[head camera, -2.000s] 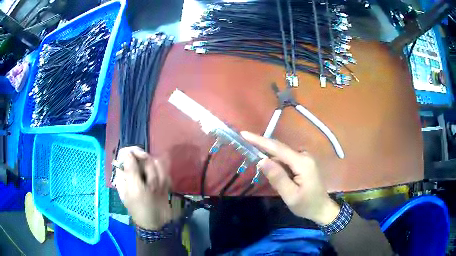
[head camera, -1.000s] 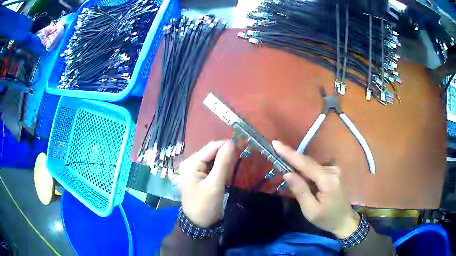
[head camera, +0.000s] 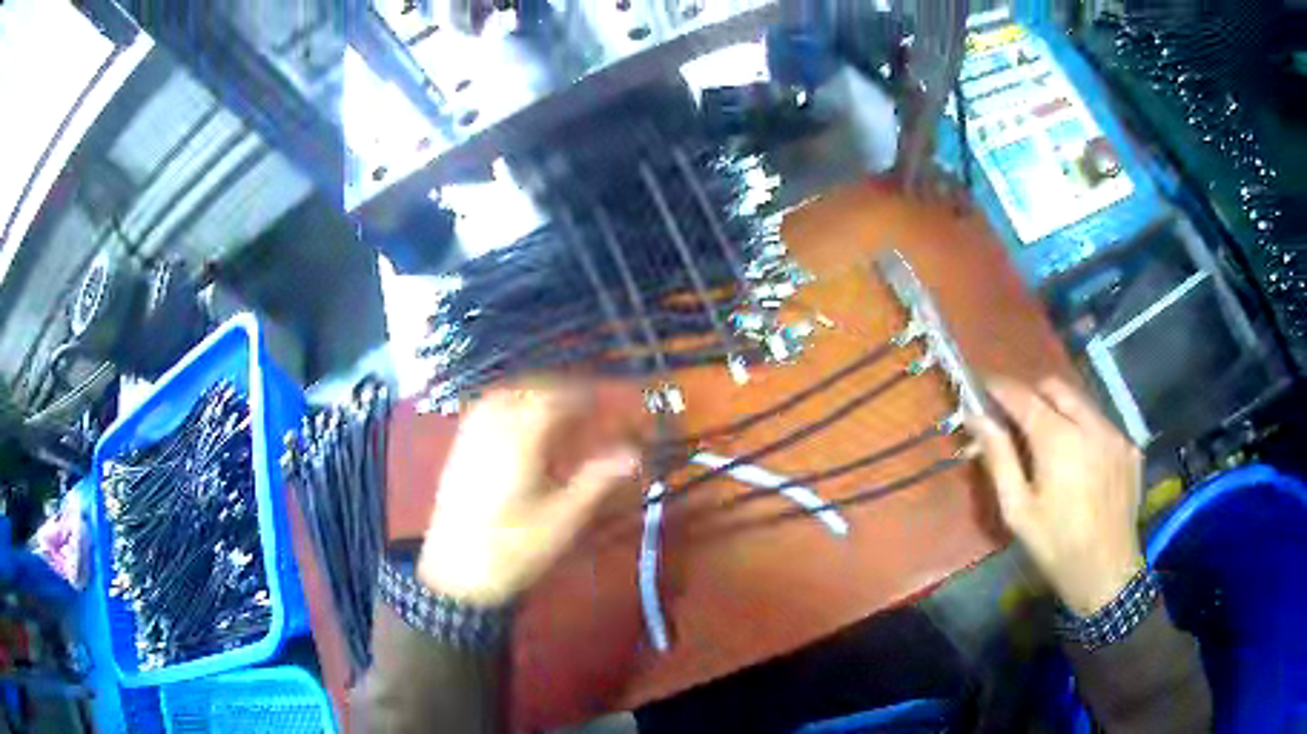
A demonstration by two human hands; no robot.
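My right hand (head camera: 1068, 480) grips the lower end of the silver loading bar (head camera: 935, 333) at the right of the board. Several black cables (head camera: 824, 394) run from the bar's slotted side leftward across the board. My left hand (head camera: 523, 495) is blurred over the middle-left of the board, fingertips near the cables' far ends; whether it holds anything cannot be told. The pliers (head camera: 652, 566) lie with white handles spread, partly under the cables, their jaws hard to make out.
A cable pile (head camera: 530, 316) lies at the board's back below the machine platen (head camera: 559, 72). A cable bundle (head camera: 341, 502) is at left, beside the full blue basket (head camera: 273, 531) and a lighter basket (head camera: 251, 706). A control panel (head camera: 1054, 158) and blue bin (head camera: 1247, 574) are at right.
The view has turned toward the machine. My right hand has carried the bar to the board's right side, its cables now stretched across the board. My left hand has moved away from the bar.
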